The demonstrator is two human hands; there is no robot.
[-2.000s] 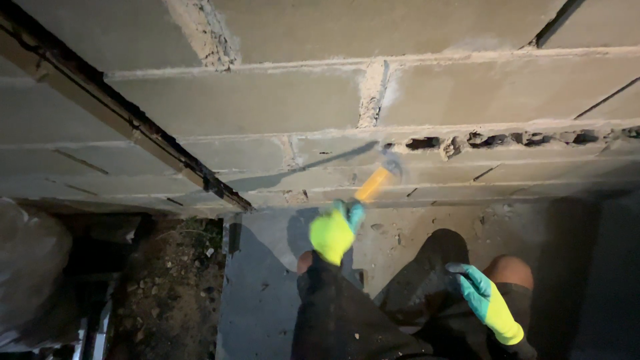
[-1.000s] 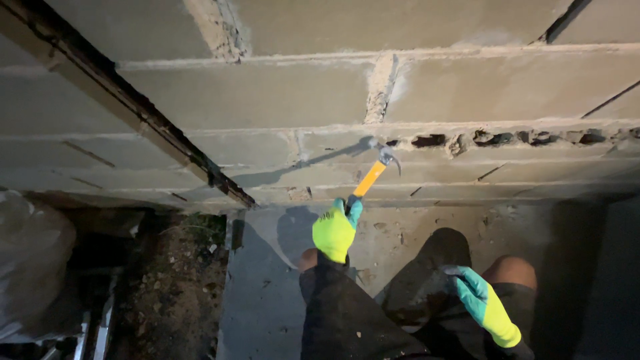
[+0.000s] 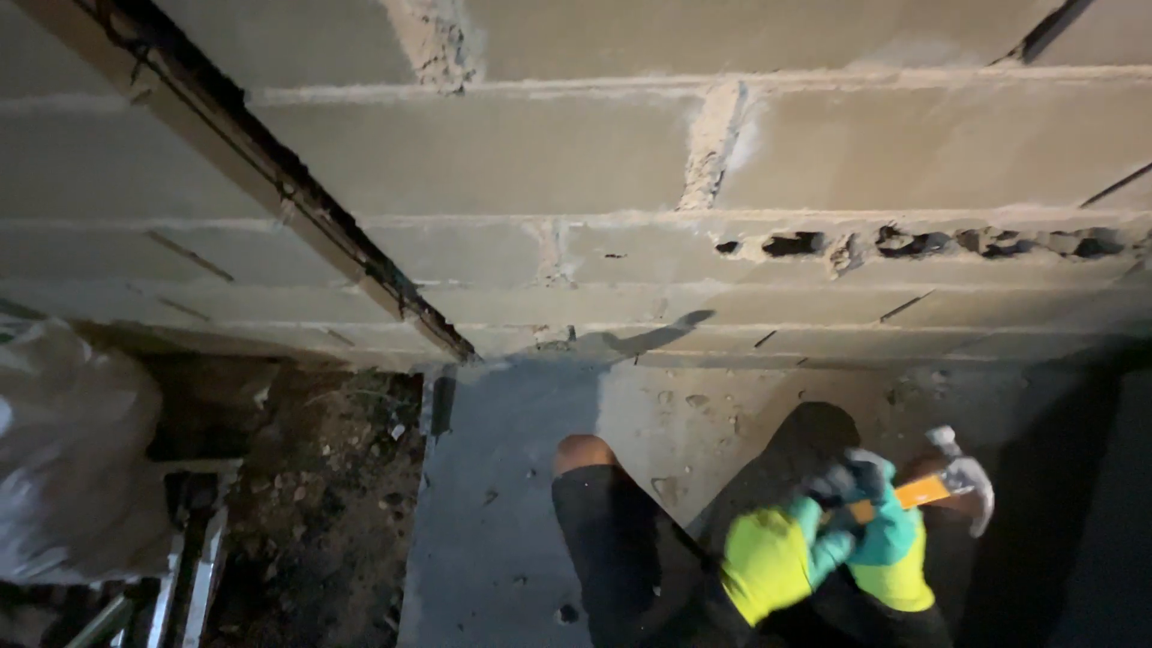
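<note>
Both my hands, in green and yellow work gloves, are close together over my thighs at the lower right. My left hand (image 3: 778, 553) is at the grip end of a claw hammer (image 3: 922, 490) with an orange handle. In front of part of that handle is my right hand (image 3: 886, 540); blur hides whether its fingers are closed round it. The hammer's steel head (image 3: 970, 486) points right, beyond the right glove. Ahead stands a block wall (image 3: 558, 153) with a row of broken holes (image 3: 909, 241) along one course.
A dark vertical channel (image 3: 297, 193) cuts the wall at left. My knees are over a concrete slab (image 3: 495, 504). Rubble-strewn soil (image 3: 306, 486) lies left of it, with a pale plastic sack (image 3: 76, 450) and metal rails (image 3: 202, 576) beyond.
My left hand has moved away from the wall, down and right with the hammer, to my right hand. The right hand has lifted off my thigh area. A small hole shows left of the row.
</note>
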